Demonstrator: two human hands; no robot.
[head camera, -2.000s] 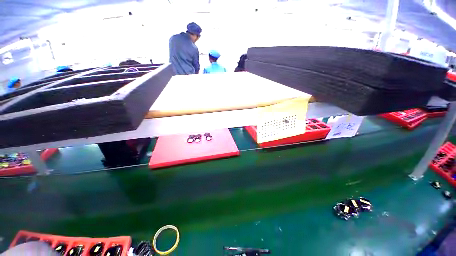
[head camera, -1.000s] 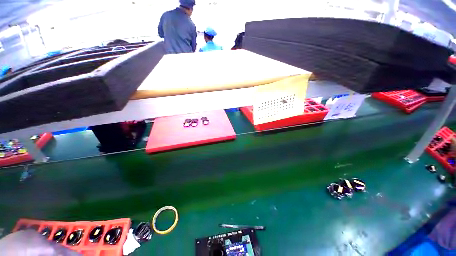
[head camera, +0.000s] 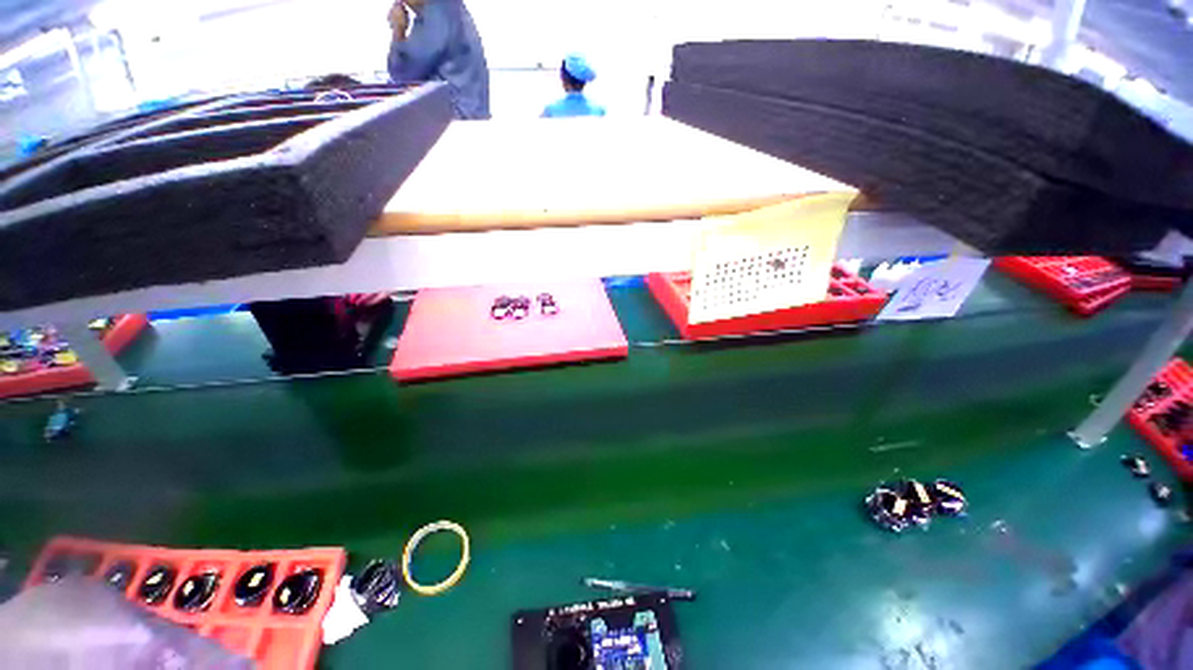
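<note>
Neither of my hands can be made out. The black test fixture (head camera: 538, 636) lies at the bottom edge, cut off, with a dark round recess and a blue circuit board (head camera: 625, 648). A thin dark tool (head camera: 639, 590) lies just behind it. To the left are a yellow tape ring (head camera: 436, 558), a bundle of black parts (head camera: 378, 585) with white paper (head camera: 343, 613), and a red tray (head camera: 332, 571) with dark round watch units in its pockets. A loose cluster of watch parts (head camera: 915, 503) lies on the right.
A blurred pinkish-grey shape (head camera: 111, 628) covers the tray's lower left. Blue and purple cloth (head camera: 1136, 631) shows at bottom right. An overhead shelf (head camera: 563, 245) carries black trays (head camera: 850, 138). A metal post (head camera: 1136, 373) stands right. People are beyond.
The view has tipped down, bringing the fixture and its blue board into the frame. The standing person beyond the shelf now has a hand raised. The bench items keep their places.
</note>
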